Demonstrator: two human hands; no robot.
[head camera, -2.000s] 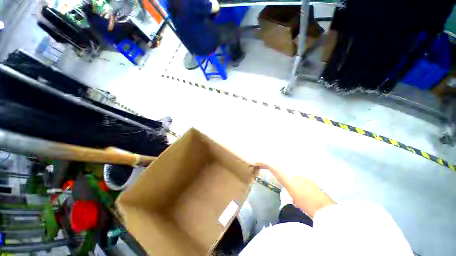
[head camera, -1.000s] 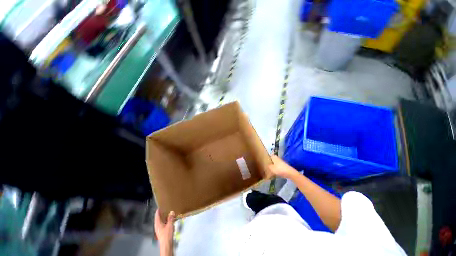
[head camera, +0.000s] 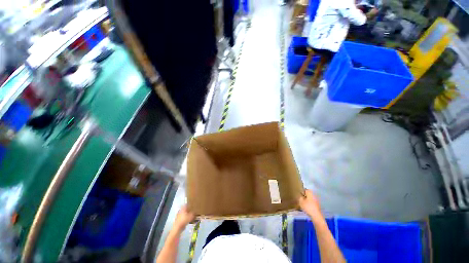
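A large brown open-topped carton (head camera: 241, 187) is held in front of me at waist height. It is empty apart from a small white label on its inside. My left hand (head camera: 183, 217) grips its near left corner. My right hand (head camera: 308, 201) grips its near right corner. The fingers are partly hidden by the carton walls.
Black hanging cables (head camera: 172, 51) and a green-topped bench (head camera: 110, 97) stand left. A blue crate (head camera: 367, 82) sits on a pale round bin (head camera: 331, 114) ahead right. Another blue crate (head camera: 380, 241) is near right. A person in white sits beyond. Yellow-black tape (head camera: 227, 105) lines the aisle.
The view has swung round to look along the taped aisle. The carton is now level and squarer in front of me, still in both hands. The near blue crate has shifted towards the bottom right.
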